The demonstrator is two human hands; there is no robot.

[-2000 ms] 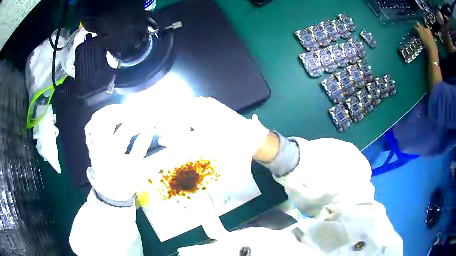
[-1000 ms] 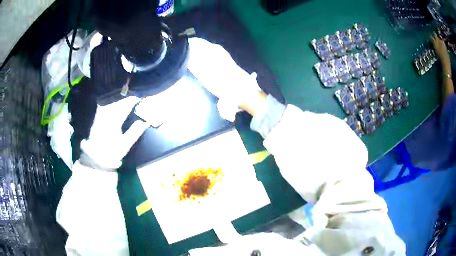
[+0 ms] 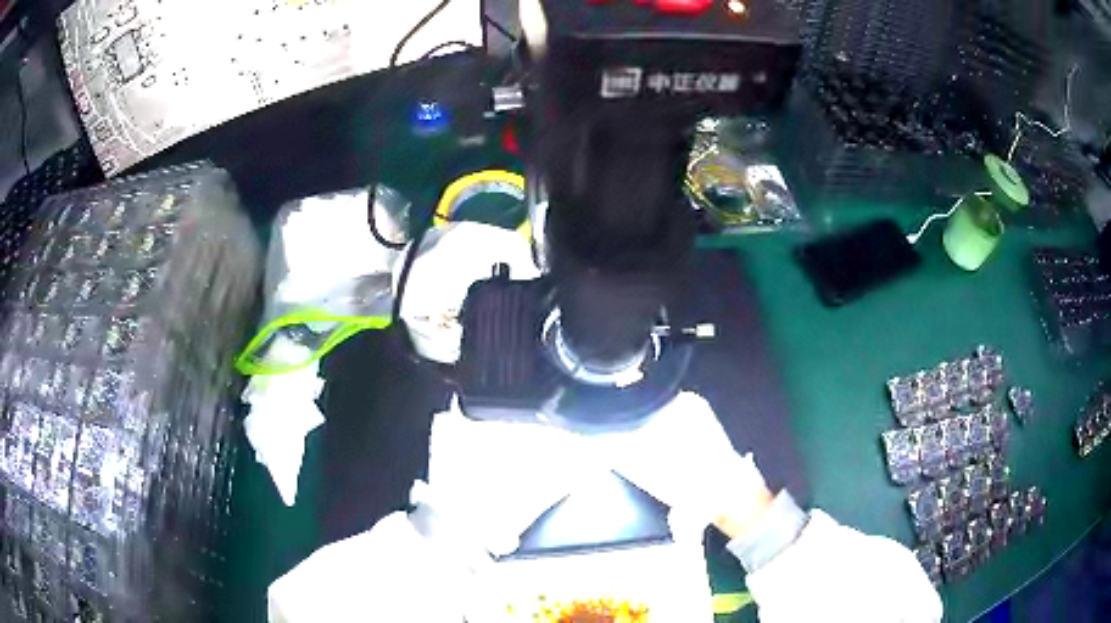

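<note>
The video microscope (image 3: 621, 207) stands in the middle, its ring lens over the black base plate (image 3: 597, 517). My left hand (image 3: 481, 475), in a white glove, is under the lens on the left. My right hand (image 3: 694, 456), also gloved, is under the lens on the right. Both are washed out by the bright light; their fingers and anything between them cannot be made out. The white scrap sheet (image 3: 512, 587) lies in front of the base, cut off by the lower edge, with orange-brown specks (image 3: 591, 611) on it.
Clear blister trays (image 3: 110, 402) are stacked at the left. A monitor (image 3: 268, 61) shows an enlarged board. Rows of circuit boards (image 3: 956, 444) lie on the green mat at the right. A phone (image 3: 857, 259), a green cup-like object (image 3: 972, 234) and a yellow ring (image 3: 481, 185) are farther back.
The view has tilted up, bringing the monitor and trays into sight. My right hand has come back from the base's right side to under the lens, close to my left.
</note>
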